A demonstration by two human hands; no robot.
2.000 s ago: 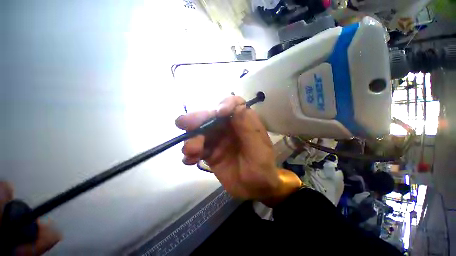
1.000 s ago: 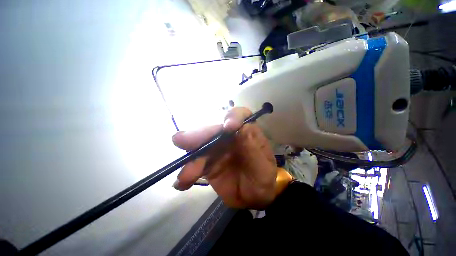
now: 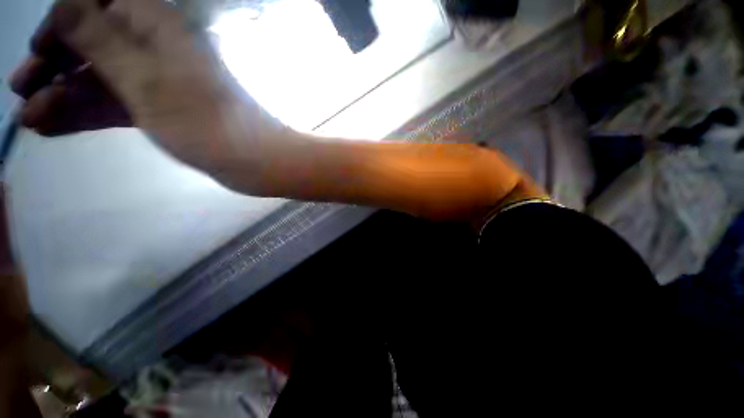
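Note:
My right hand is blurred at the upper left, over the white table; its bare forearm comes from a black sleeve at the lower right. Its fingers are partly curled, and whether they hold anything cannot be told. A short dark line shows by the fingertips at the left edge, too little to identify. My left hand seems to be the blurred skin-toned shape cut off by the left edge; its fingers are hidden. The sewing machine's brightly lit bed lies above the forearm, with a dark part over it.
A grey ruler edge runs diagonally along the table's front. Pale cloth lies in a heap at the right, and more pale cloth is below the table edge. A shiny yellow object is at the top right.
The view has swung down, and the machine head has left it. My right hand has moved from beside the machine head to the upper left. The long black rod is no longer clearly visible.

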